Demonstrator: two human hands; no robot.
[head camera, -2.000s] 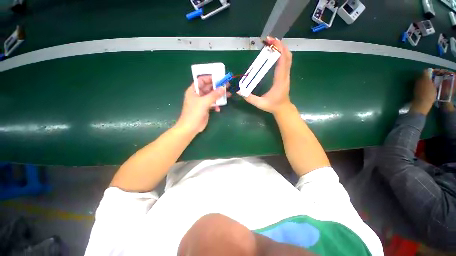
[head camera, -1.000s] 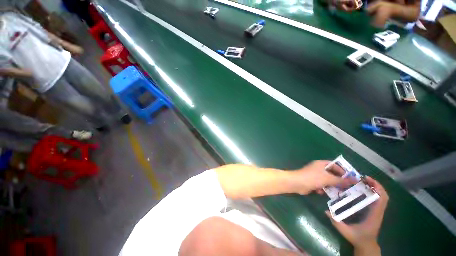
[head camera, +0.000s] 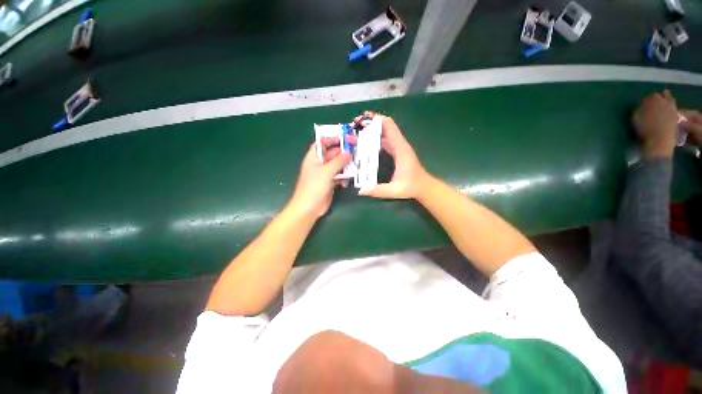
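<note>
My left hand (head camera: 314, 178) holds a white front cover (head camera: 329, 131) with an open window, its fingers showing through the window. A blue cylinder (head camera: 348, 140) lies at the cover's right side, by my left fingertips. My right hand (head camera: 403, 163) holds a white device unit (head camera: 369, 157) upright on edge, its narrow side towards me. Dark and reddish parts, perhaps wires, show at the unit's top end. The cover and the unit are side by side, very close; whether they touch is unclear. Both are held over the green ledge (head camera: 192, 185).
A pale rail (head camera: 254, 104) and a grey post (head camera: 442, 42) stand beyond my hands. On the dark belt lie several open units with blue cylinders, one unit (head camera: 379, 35) left of the post. At the right, another person's hand (head camera: 656, 123) works at the ledge.
The view swung left and has come back to the front. Compared with two seconds ago, the cover and the unit are closer together, and the unit is more upright.
</note>
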